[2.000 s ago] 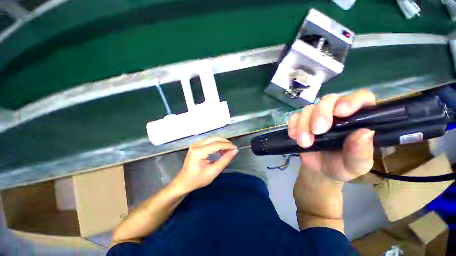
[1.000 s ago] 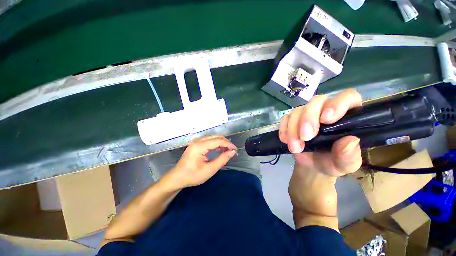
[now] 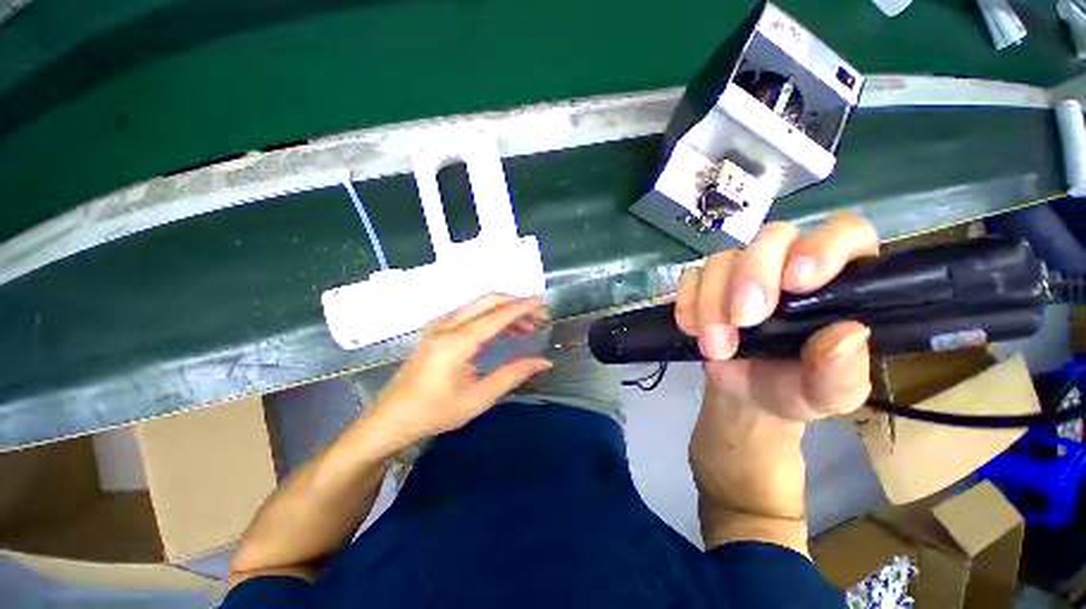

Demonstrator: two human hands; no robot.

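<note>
My right hand (image 3: 780, 321) holds the black electric screwdriver (image 3: 917, 297) level, its nose pointing left. A thin bit shows faintly at the nose. My left hand (image 3: 459, 369) is near the bit, thumb and fingers spread apart, with nothing visible in it. Its fingertips are just in front of the white appliance body (image 3: 417, 300). The body lies on the dark green ledge, its looped handle (image 3: 491, 196) pointing away from me onto the metal rail. A thin white rod (image 3: 367, 223) sticks out from the body, left of the handle.
The white screw feeder (image 3: 762, 131) stands tilted in view at the rail, right of the body. The green conveyor belt (image 3: 357, 71) runs behind, with white parts at the far right. Cartons (image 3: 214, 476) are below the ledge on both sides. A blue bin (image 3: 1036, 476) is at lower right.
My left thumb and fingers, pinched at the bit's tip before, have parted and moved slightly back from it. The screwdriver stays in my right hand. The view has shifted slightly.
</note>
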